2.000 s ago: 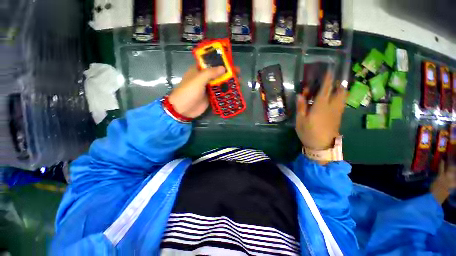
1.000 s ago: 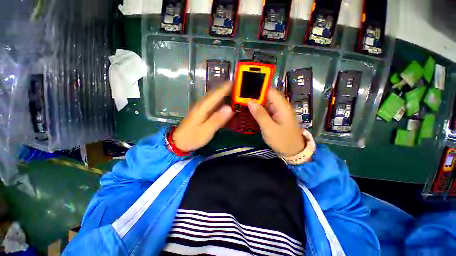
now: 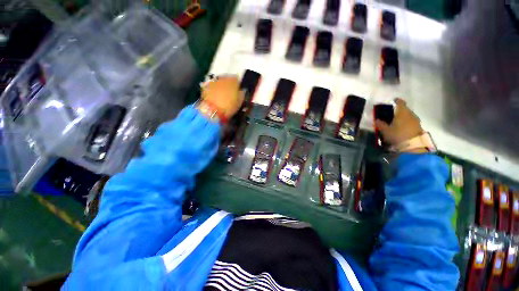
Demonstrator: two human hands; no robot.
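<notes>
A clear tray (image 3: 307,202) holds two rows of black phones, tilted slightly down to the right, its far part over the white board. Near-row phones, such as this phone (image 3: 263,159), lie back up with silver-blue bays showing. My left hand (image 3: 223,95) is closed at the tray's far left end, beside a phone (image 3: 250,85). My right hand (image 3: 403,125) is curled at the far right end, against a phone (image 3: 383,114). The fingertips of both hands are partly hidden. My right sleeve covers part of the tray's right side.
More black phones (image 3: 323,48) lie in rows on the white board (image 3: 239,54). A pile of clear trays (image 3: 165,62) stands at left, with a few phones inside. A side tray of red-orange phones (image 3: 485,202) is at right. Green pieces (image 3: 457,185) show partly behind my right sleeve.
The phone that was in my hands is no longer held; the near row is now filled. My hands have moved apart to the tray's far ends. The view has shifted, showing more phones beyond.
</notes>
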